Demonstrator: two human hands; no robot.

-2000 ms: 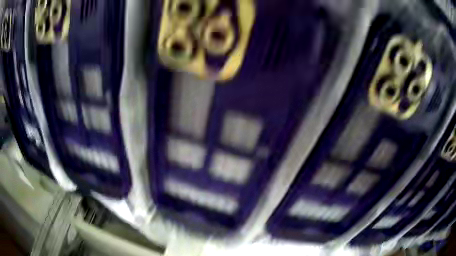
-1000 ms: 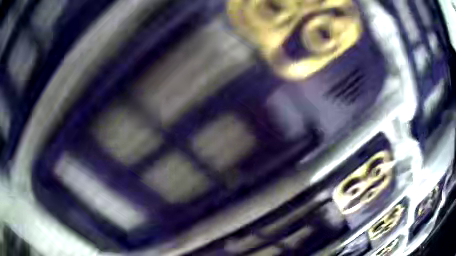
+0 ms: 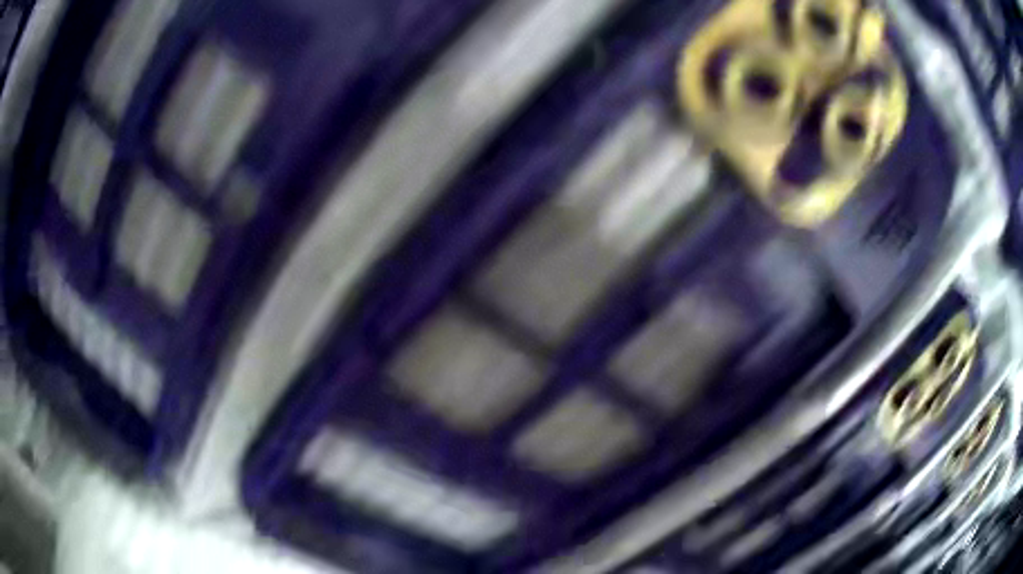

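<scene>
Dark purple device housings lie very close to the camera in a whitish tray (image 3: pixel 325 264). The middle housing (image 3: pixel 370 387) runs from lower left to upper right, with a gold block (image 3: pixel 796 107) with round openings at its upper right end. Pale rectangles (image 3: pixel 471 368) show on it. Another housing (image 3: pixel 241 213) lies to the left, its upper end cut off by the picture's edge. The view is blurred. Neither my left hand nor my right hand is in the picture.
More housings stand in a row at the right, each with a smaller gold block (image 3: pixel 929 379). The tray's whitish edge (image 3: pixel 146 538) shows blurred at the lower left.
The camera view has shifted and turned. The nearest housing looks smaller than a second ago and sits further right, and more of the left housing shows.
</scene>
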